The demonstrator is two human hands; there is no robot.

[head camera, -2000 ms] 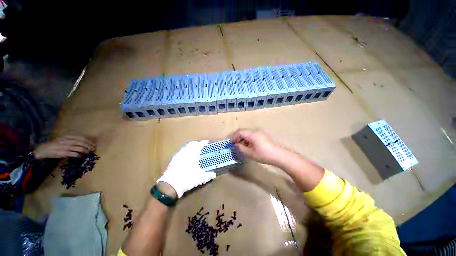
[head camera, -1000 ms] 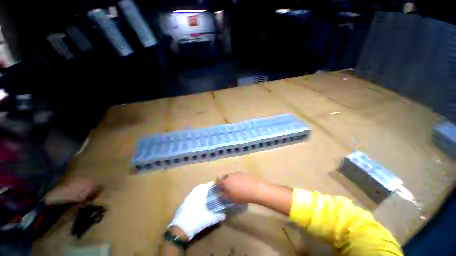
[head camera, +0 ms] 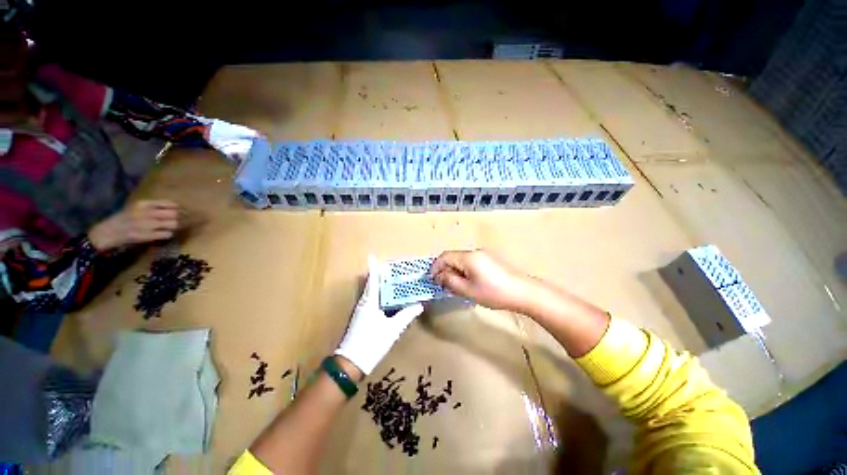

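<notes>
My left hand (head camera: 376, 325), in a white glove, holds a light grey-blue perforated metal housing (head camera: 405, 278) by its left end and near edge. My right hand (head camera: 472, 278), bare, has its fingertips pinched at the top face of the housing, toward its right end. Whether a small black part is between the fingertips cannot be told. A loose pile of small black plugs or screws (head camera: 397, 408) lies on the cardboard just below my left hand. A smaller scatter of them (head camera: 260, 377) lies to its left.
A long row of housings (head camera: 436, 172) stands beyond my hands. A coworker's gloved hand (head camera: 232, 137) is at a housing at its left end; their bare hand (head camera: 149, 223) is near another black pile (head camera: 170, 283). A loose housing (head camera: 720, 289) stands right. A grey-green cloth (head camera: 153, 394) lies near left.
The view has tilted up and back down. The coworker's gloved hand has come to the row's left end, and their bare hand has lifted from the black pile. My hands still work on the housing.
</notes>
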